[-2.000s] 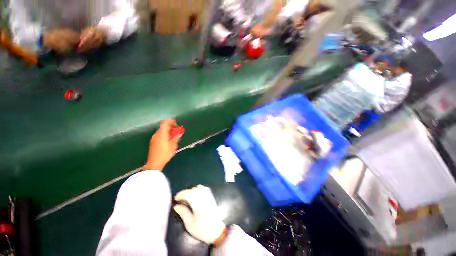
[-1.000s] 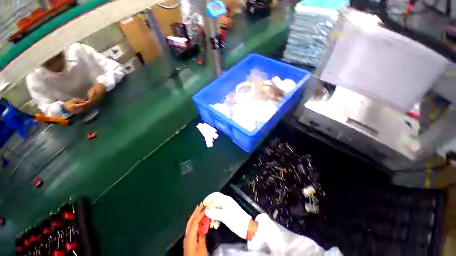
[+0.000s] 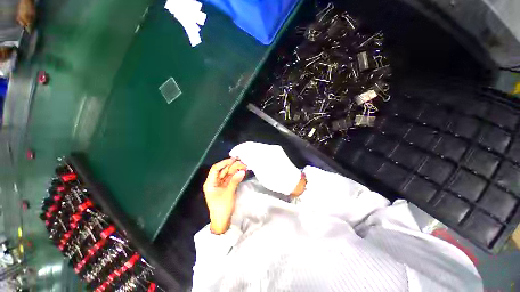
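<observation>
My left hand point(image 3: 223, 182), bare, and my gloved right hand point(image 3: 269, 165) meet in front of my white clothing. Left fingers are curled around a small red-and-black unit point(image 3: 242, 167), mostly hidden, with only a little red and dark showing. The white glove touches or nearly touches it; whether the right fingers grip anything is hidden. A tangled heap of binder clips point(image 3: 325, 77) with black bodies and silver handles lies beyond my right hand. A tray of clamped red units point(image 3: 94, 239) lies at lower left.
An empty black moulded tray point(image 3: 450, 154) is at right. A clear film square point(image 3: 170, 90) and white paper scraps point(image 3: 188, 17) lie on the green bench. The blue bin point(image 3: 259, 17) is at the top edge. Loose red units point(image 3: 43, 77) sit on the belt at left.
The view has turned downward, showing more clips and black tray. My left hand first reached over the belt with a red unit, then came to my gloved hand; they remain together.
</observation>
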